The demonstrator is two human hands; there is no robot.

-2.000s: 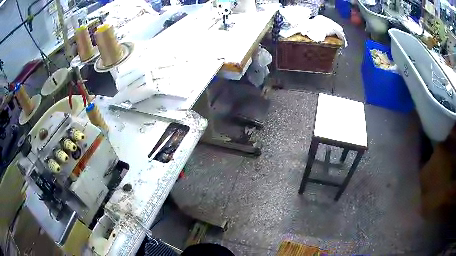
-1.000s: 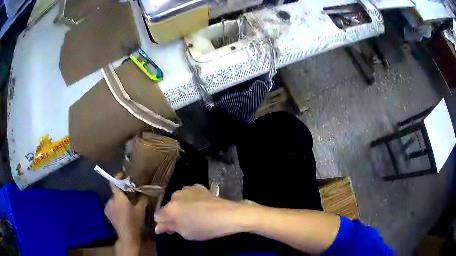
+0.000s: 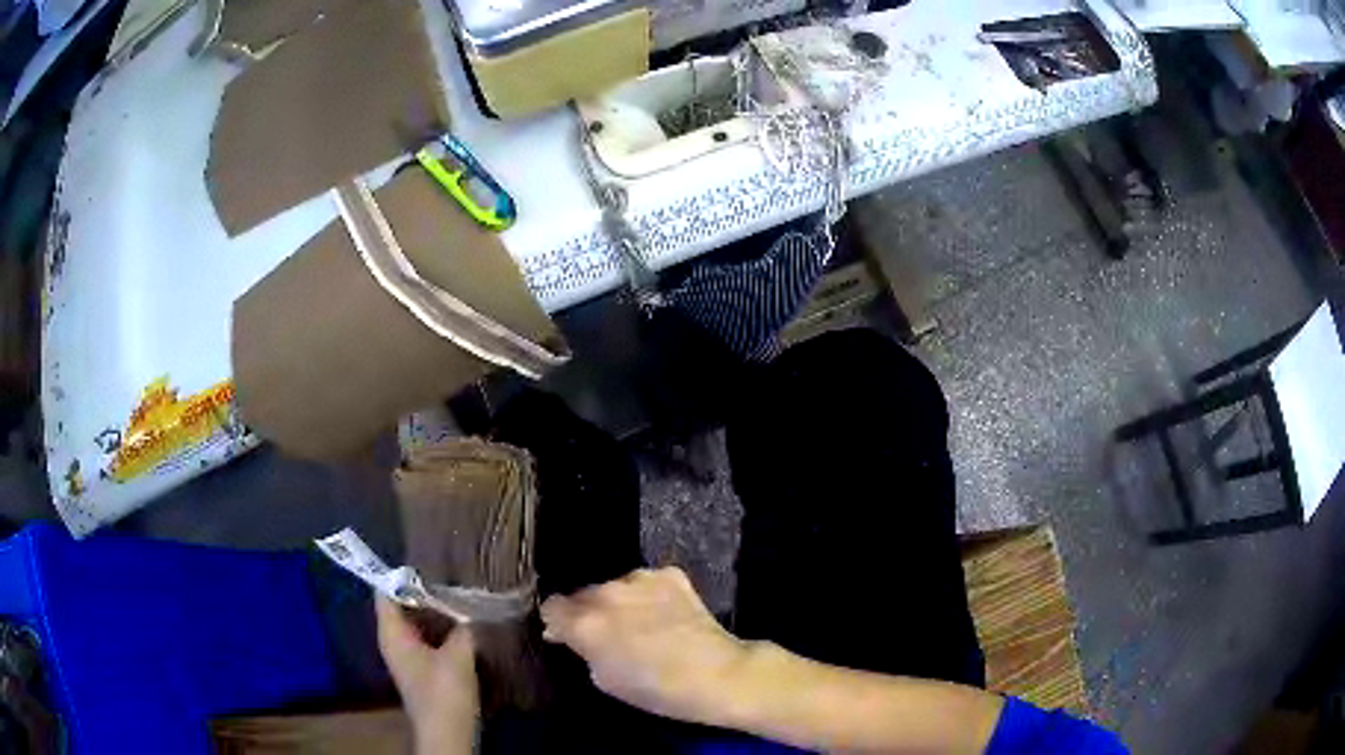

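A rolled bundle of brown fabric pieces [image 3: 469, 516] lies at my left thigh, bound around its lower part by a pale tie strip [image 3: 494, 602]. A white printed label [image 3: 359, 562] sticks out at its left side. My left hand [image 3: 431, 682] grips the bundle's lower left edge by the label. My right hand [image 3: 646, 637] is just right of the tie, fingers curled and fingertips together; whether they pinch the strip's end cannot be seen. Yellow-green snips [image 3: 469, 182] lie on the table beside flat brown fabric panels [image 3: 369, 332].
A long pale-edged strip [image 3: 428, 310] lies over the panels. The white machine table [image 3: 148, 280] runs across the top, with the machine base and loose threads. A blue crate [image 3: 177, 634] is at lower left, wooden seat edges [image 3: 1025, 612] beside my legs, a white-topped stool [image 3: 1310, 406] at right.
The view has swung from the machine and aisle to my lap. Since one second ago, the bundle stands straighter in view, its label shows more of its face, and my right hand is further right.
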